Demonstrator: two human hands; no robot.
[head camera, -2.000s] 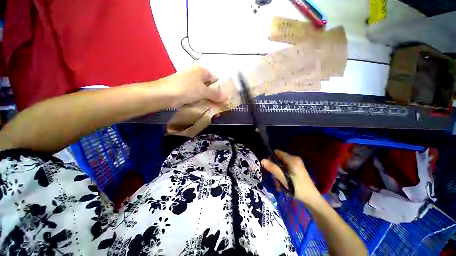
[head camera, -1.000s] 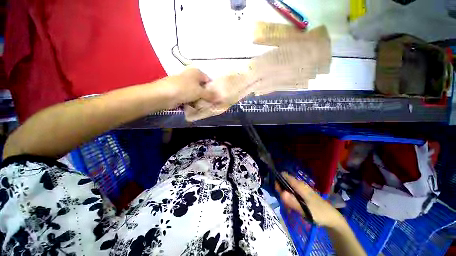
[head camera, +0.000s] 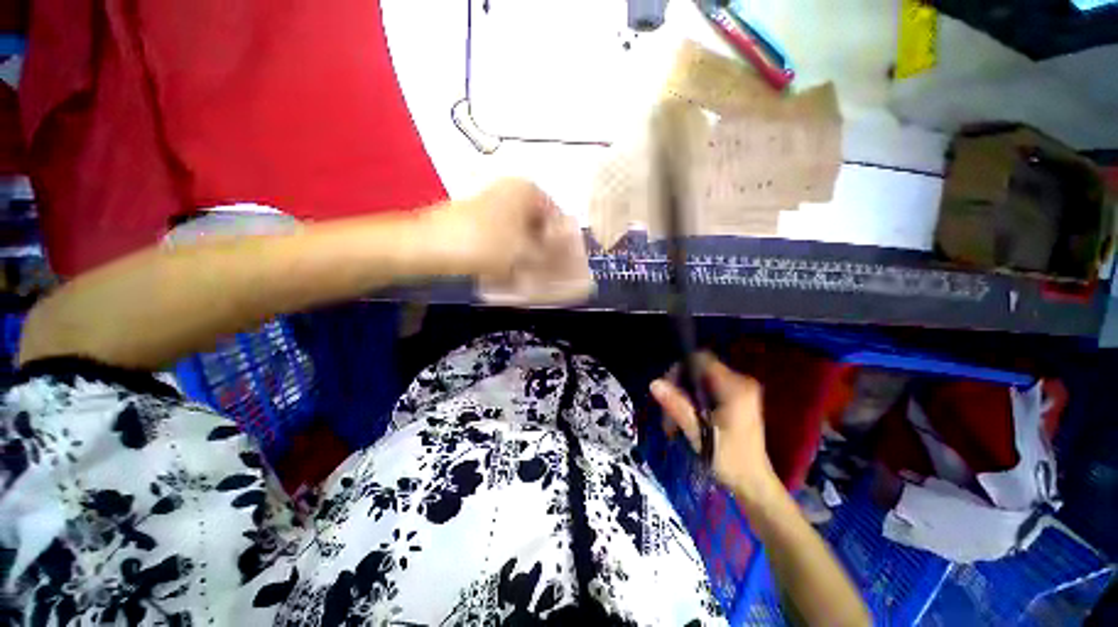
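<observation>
Tan paper tickets (head camera: 772, 159) lie on the white table near its dark ruler-marked front edge, in several overlapping pieces with rows of small marks. My left hand (head camera: 521, 239) is blurred at the table's front edge, closed on a pale tan paper piece (head camera: 539, 282) that hangs over the dark edge. My right hand (head camera: 723, 423) is below the table edge and holds long black shears (head camera: 677, 257). The shears point up, blurred, with their blades over the tickets' left part. Whether the blades are open or touch the paper cannot be told.
Red cloth (head camera: 282, 110) covers the table's left side. A small red and blue-green tool (head camera: 758, 49) and a yellow item (head camera: 916, 39) lie at the back. An open cardboard box (head camera: 1024, 202) stands at the right edge. Blue crates (head camera: 944, 582) with red and white pieces are below.
The tan paper is now in separate parts: a small piece is in my left hand, apart from the larger ones on the table. The shears have risen over the paper.
</observation>
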